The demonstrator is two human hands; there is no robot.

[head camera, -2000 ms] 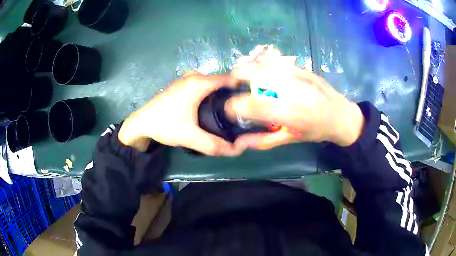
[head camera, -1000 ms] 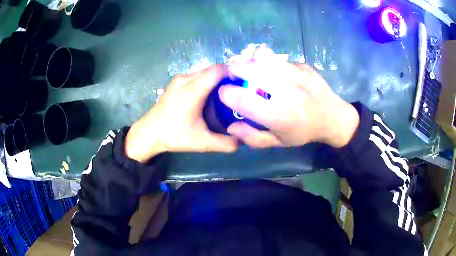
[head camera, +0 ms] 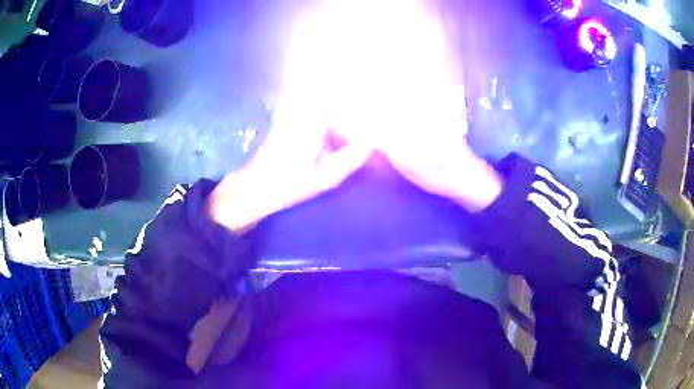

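My left hand (head camera: 289, 169) and my right hand (head camera: 434, 163) are close together over the middle of the dark green bench (head camera: 190, 182). A very strong white and purple glare (head camera: 373, 68) covers my fingers and whatever is between them. The shape of any held unit is hidden by the glare, and I cannot tell how the fingers are placed. The wrists and the lower edges of the hands show, with the heels of the hands near each other.
Several black open-ended housings (head camera: 114, 91) lie along the bench's left side. Glowing pink-purple ring units (head camera: 596, 42) are at the back right. A dark gridded strip (head camera: 643, 171) and a pale stick (head camera: 633, 114) lie at the right. A cardboard box (head camera: 676, 144) stands beyond. A blue crate (head camera: 30, 319) is at the lower left.
The black unit seen between my hands earlier is now lost in a large white-purple glare. My hands have shifted slightly away from me, and purple light spreads over the bench and my clothing.
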